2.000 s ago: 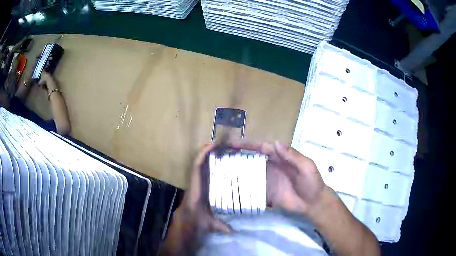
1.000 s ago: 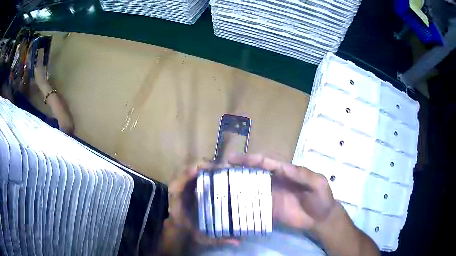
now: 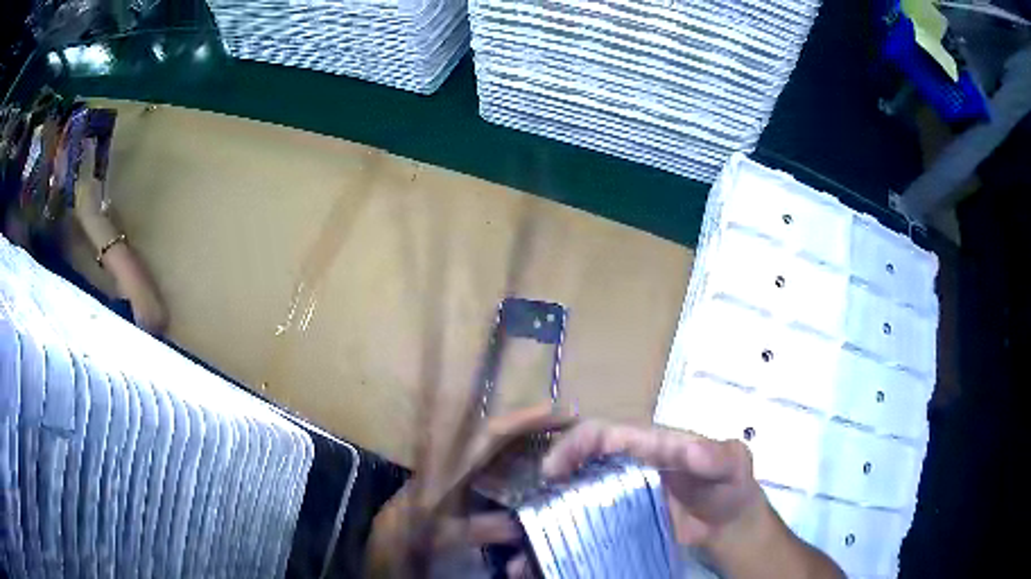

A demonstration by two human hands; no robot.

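Note:
A block of several phone middle frames (image 3: 599,523) side by side, with silver edges, is held tilted low in the view. My right hand (image 3: 707,486) grips it from the right and over its far end. My left hand (image 3: 452,503) is blurred at its left side, fingers spread; whether it grips the block or a separate dark frame is unclear. A single middle frame (image 3: 531,321) lies flat on the tan surface (image 3: 339,260) beyond my hands, its near end hidden by them.
An open white blister tray (image 3: 808,362) is at the right. A tall tray stack (image 3: 147,452) stands close at the left. Two tray stacks (image 3: 633,79) are at the back. A coworker's arm with a bracelet (image 3: 124,266) is at far left. A blue bin (image 3: 938,74) is at upper right.
The block has gone from upright between both hands to tilted and lower right. My left hand has changed its hold and is blurred. The single frame and trays appear lower in view.

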